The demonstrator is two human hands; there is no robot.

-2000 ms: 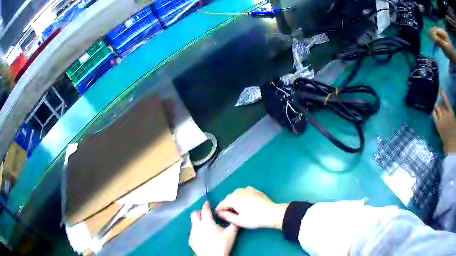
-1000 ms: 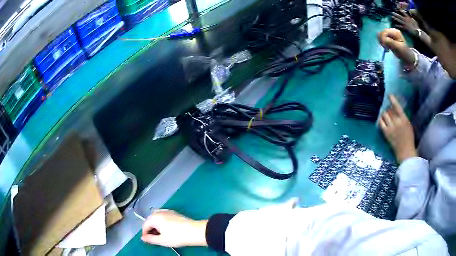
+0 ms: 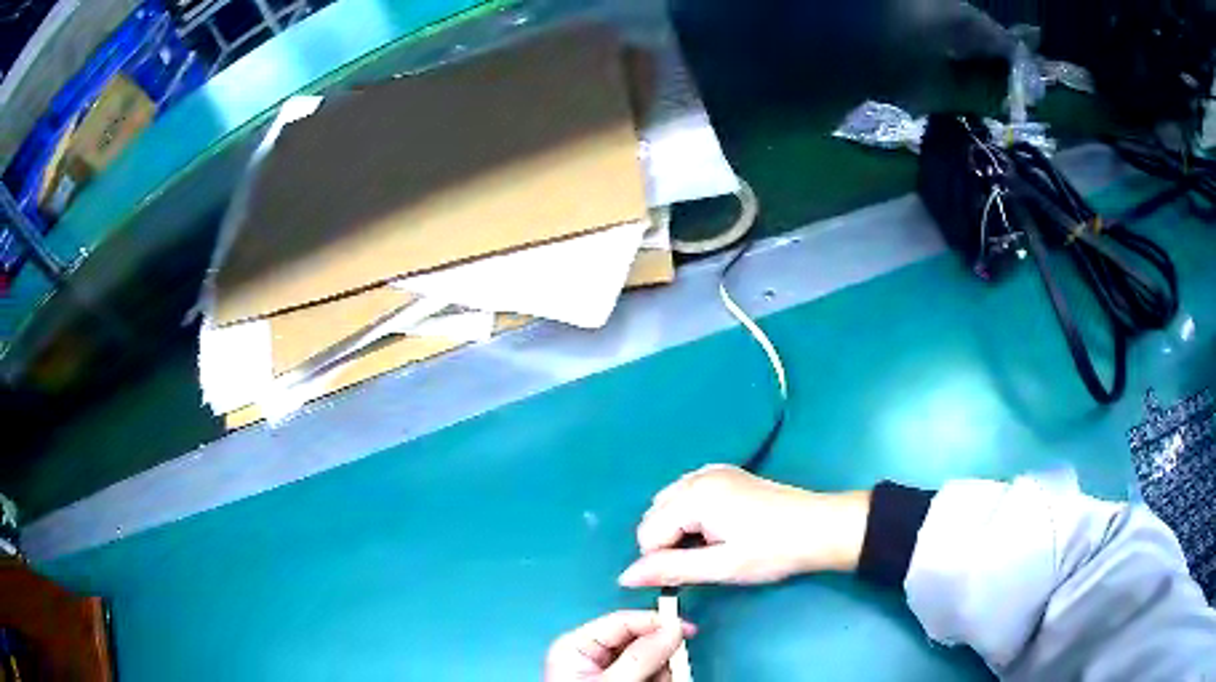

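A narrow strip [image 3: 768, 349], black in parts and pale in parts, runs from beside the tape roll down over the teal mat to my right hand. My right hand [image 3: 747, 528] is closed on it, fingertips pointing left. Below, my left hand [image 3: 616, 650] pinches a pale length of strip [image 3: 671, 616] with a black part at its top, just under my right fingers. The two lengths look like one strip, but my right hand hides the join. My left hand is partly cut off by the bottom edge.
Cardboard sheets [image 3: 440, 173] and a tape roll [image 3: 731, 227] lie beyond the mat, over the grey metal edge [image 3: 334, 426]. A black unit [image 3: 963, 200] with coiled cord [image 3: 1107, 287] is at the upper right. A speckled sheet [image 3: 1180, 460] is at the right edge.
The view has swung left, so the cardboard is central and the neighbouring person is out of view. My left hand, out of view a second ago, is back beside my right hand.
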